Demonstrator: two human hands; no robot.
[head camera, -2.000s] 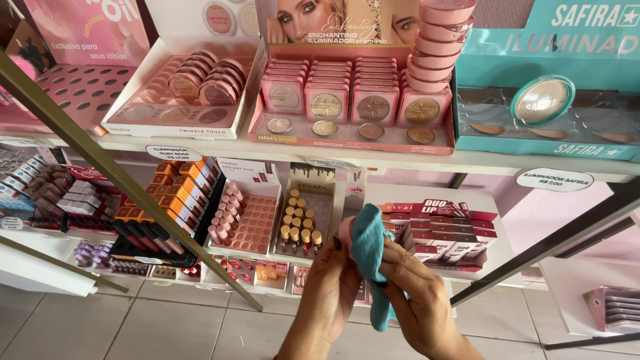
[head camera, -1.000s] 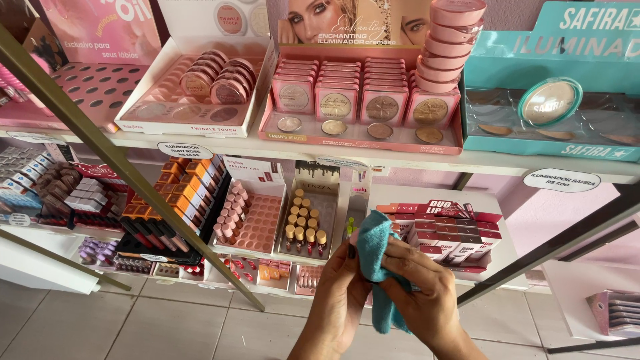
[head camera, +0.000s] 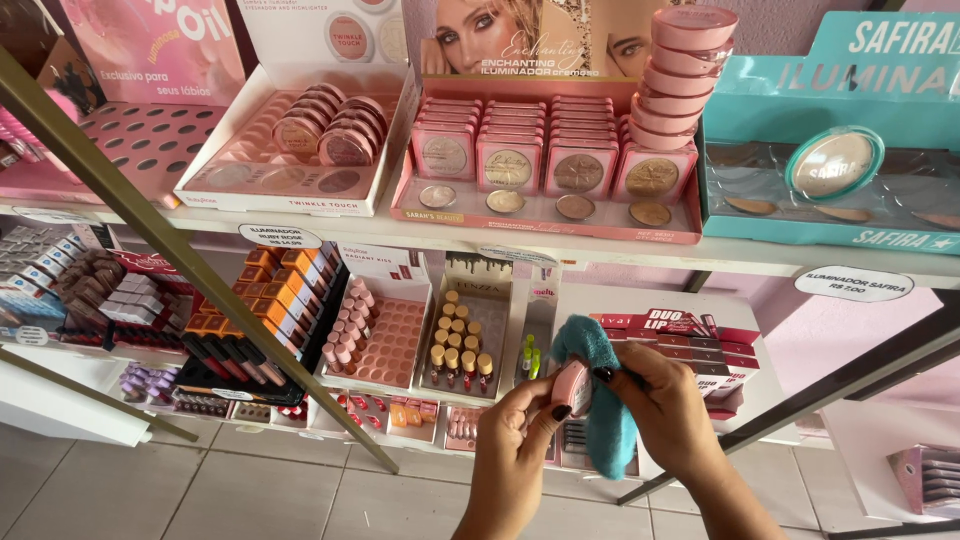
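Note:
My left hand (head camera: 517, 431) grips a small round pink cosmetic compact (head camera: 571, 388) between thumb and fingers, its side turned toward the camera. My right hand (head camera: 660, 405) holds a teal cloth (head camera: 611, 427) against the compact's right side, with the thumb near the compact's edge. The cloth hangs down between the two hands. Both hands are in front of the lower shelf. Above them on the upper shelf, a leaning stack of pink round compacts (head camera: 679, 82) rests on the display box of highlighter compacts (head camera: 547, 221).
The upper shelf's white edge (head camera: 435, 238) runs above my hands. A teal display box (head camera: 795, 225) stands right, a Twinkle Touch box (head camera: 277, 199) left. Below are lip gloss tubes (head camera: 454, 337) and Duo Lip boxes (head camera: 697, 345). Metal struts (head camera: 187, 262) cross both sides.
The pink compact, mostly covered by the cloth and fingers one second ago, now shows between my hands. My right hand and the cloth have shifted around it.

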